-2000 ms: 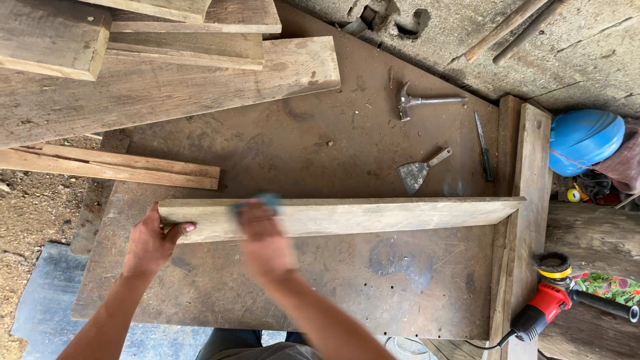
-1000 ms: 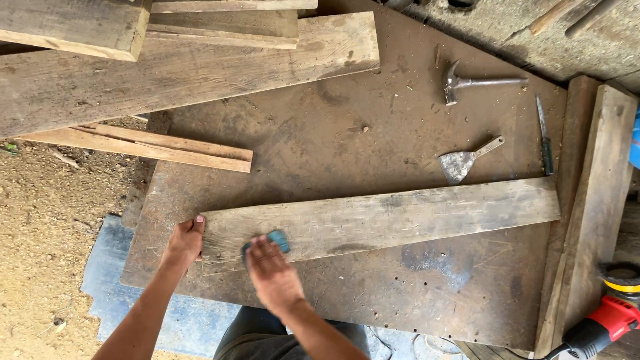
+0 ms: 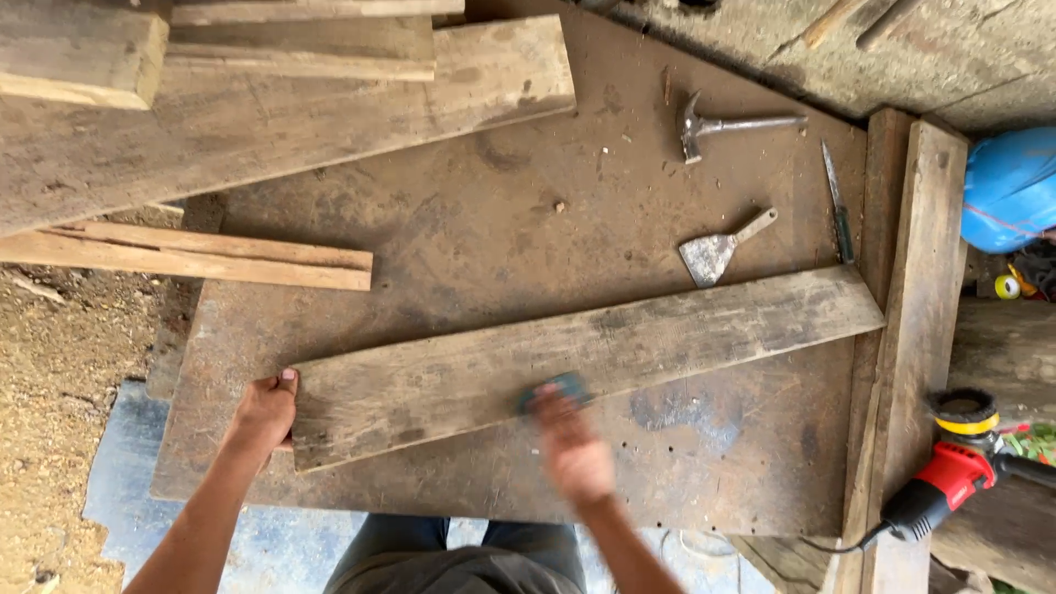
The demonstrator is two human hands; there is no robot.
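A weathered wooden board (image 3: 495,363) lies slanted across the brown worktable, its far right corner against timber at the table's right side. My left hand (image 3: 266,417) grips the board's left end, thumb on the top edge. In my right hand (image 3: 569,445), blurred by motion, is a dark green pad (image 3: 554,393), pressed on the board's face near its lower edge. Beyond the board lie a putty knife (image 3: 718,252), a claw hammer (image 3: 709,126) and a knife with a dark handle (image 3: 837,206).
Stacked planks (image 3: 330,115) cover the upper left, with a split reddish batten (image 3: 247,257) below them. Upright-edged timbers (image 3: 920,289) line the right side. A red and black angle grinder (image 3: 945,487) with a cord rests there, near a blue helmet-like object (image 3: 1011,190).
The board was edge-up two seconds ago and now shows its broad face. Since one second ago, my right hand with the pad has moved right along the board. My left hand stays at its left end.
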